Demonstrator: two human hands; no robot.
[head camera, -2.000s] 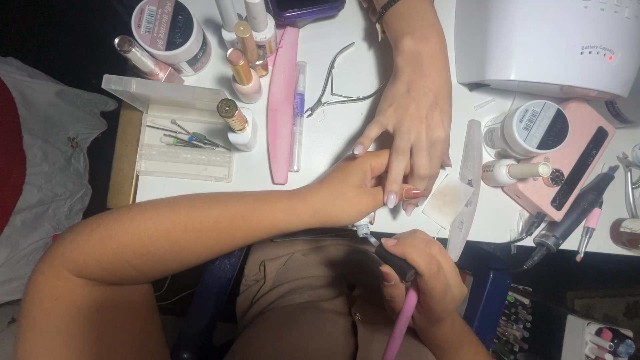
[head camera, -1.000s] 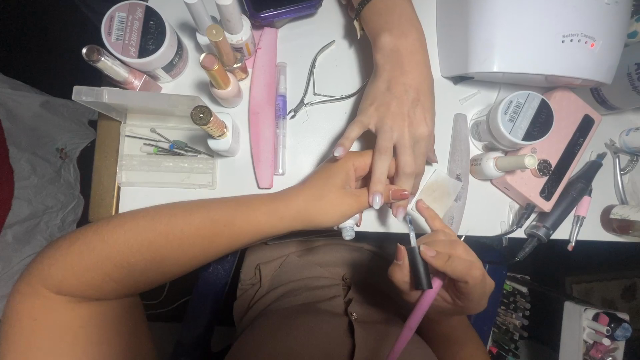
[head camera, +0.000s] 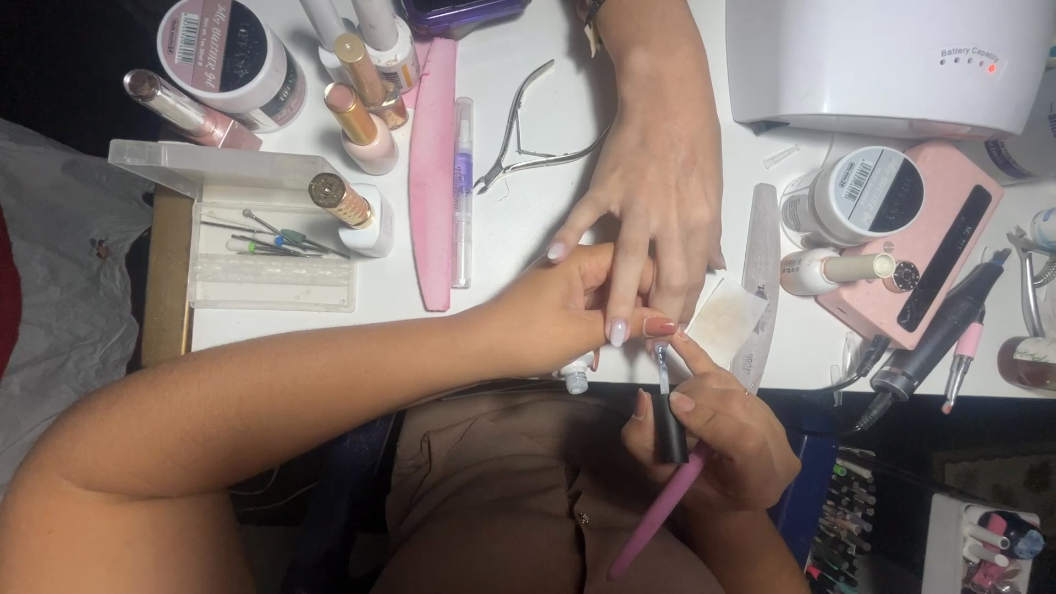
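Note:
My left hand holds a finger of the other person's hand, which lies palm down on the white table. Beneath my left hand, the neck of an uncapped polish bottle sticks out at the table's edge; how it is held is hidden. Between thumb and fingers of my right hand is the black cap of a polish brush, its bristles at the nail of the held finger. A pink-handled tool is also tucked in my right hand, pointing down toward my lap.
Left of the hands lie a pink nail file, cuticle nippers, polish bottles and an open plastic case of drill bits. To the right are a grey file, a white nail lamp, a gel jar and a nail drill handpiece.
My right hand has brought the brush up from the bottle beneath my left hand to the nail of the held finger. The other person's fingers have shifted slightly.

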